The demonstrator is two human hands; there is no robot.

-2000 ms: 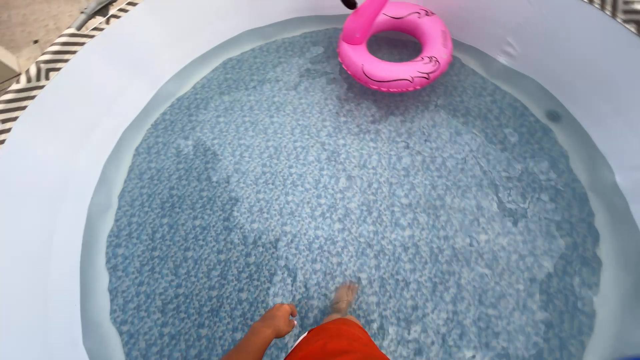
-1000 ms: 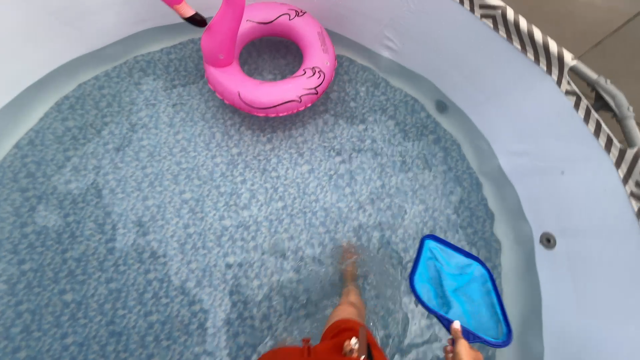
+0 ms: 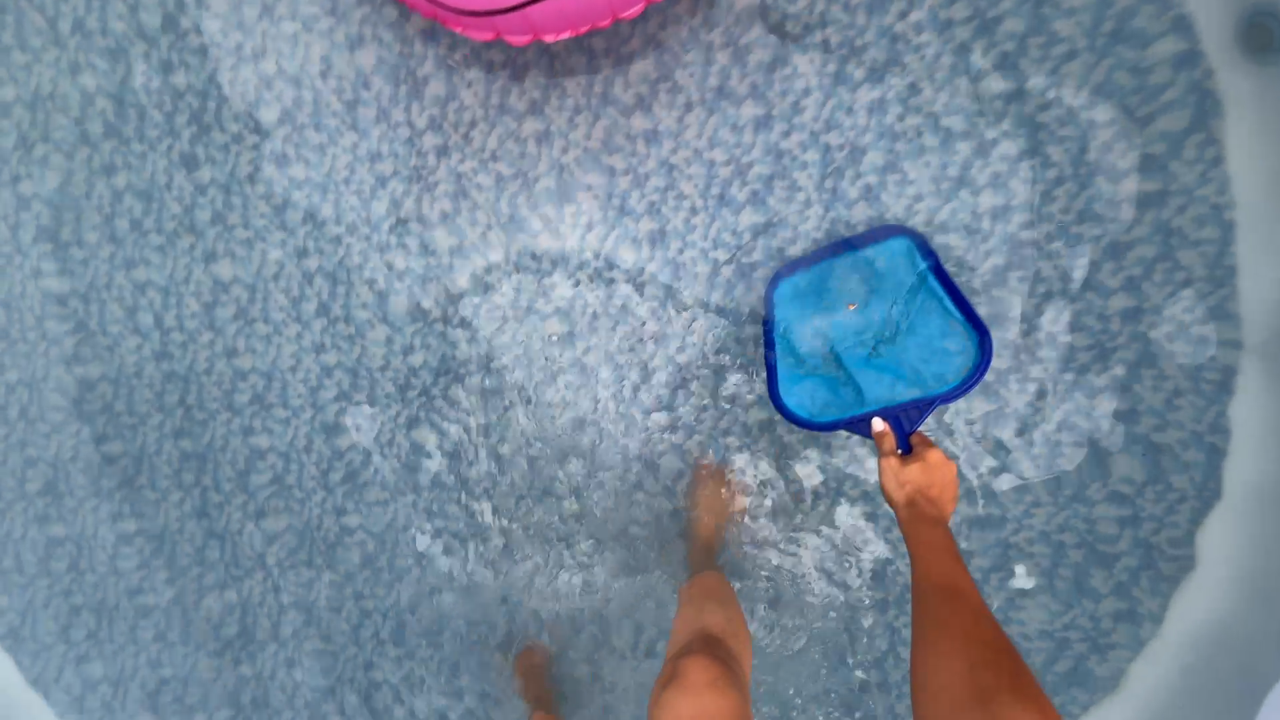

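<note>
My right hand (image 3: 918, 478) grips the short handle of a blue pool skimmer net (image 3: 875, 330), at the right of the view. The thumb lies along the handle's base, beside the frame. The net's light blue mesh is spread flat at the water, its head pointing away from me, and a tiny orange-brown speck lies on it. My left hand is out of the picture.
Rippling water covers the mottled blue pool floor (image 3: 250, 400). A pink inflatable ring (image 3: 540, 18) floats at the top edge. The pale pool wall (image 3: 1255, 420) curves along the right. My legs (image 3: 705, 640) stand in the water at the bottom.
The skimmer net has turned from pointing up-left to nearly straight ahead, and more of my right arm shows. The view has moved down, leaving only the pink ring's lower edge.
</note>
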